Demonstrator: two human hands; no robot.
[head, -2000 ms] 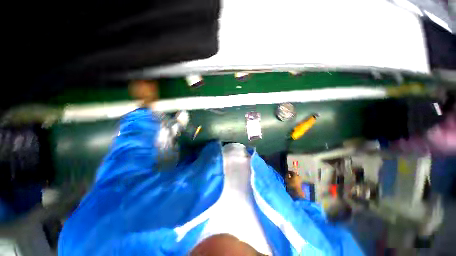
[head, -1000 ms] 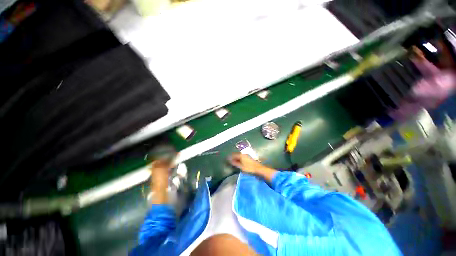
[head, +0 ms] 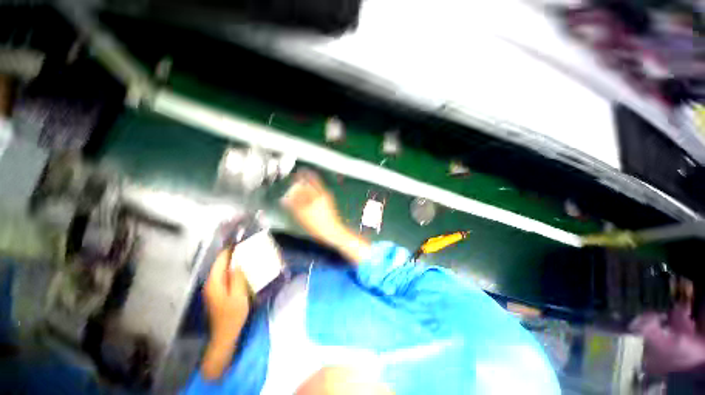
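Observation:
My left hand [head: 226,297] is at the lower left, gripping a phone assembly [head: 258,261] by its left side; the phone's white face shows. My right hand [head: 308,202] is over the bench beside the clear plastic bag [head: 246,166]; it is blurred, and whether its fingers hold anything does not show. A second phone assembly [head: 372,214] lies on the bench right of my right hand. The round tin [head: 423,211] and the yellow corded tool [head: 444,242] lie further right.
The green conveyor belt [head: 362,144] carries several phones behind a white edge rail [head: 495,214]. A blurred white machine [head: 158,266] stands at the left. A person in pink [head: 671,339] is at the far right.
My left hand has come from the belt side to the lower left with a phone. My right hand has moved off the bench phone towards the bag. The view has turned.

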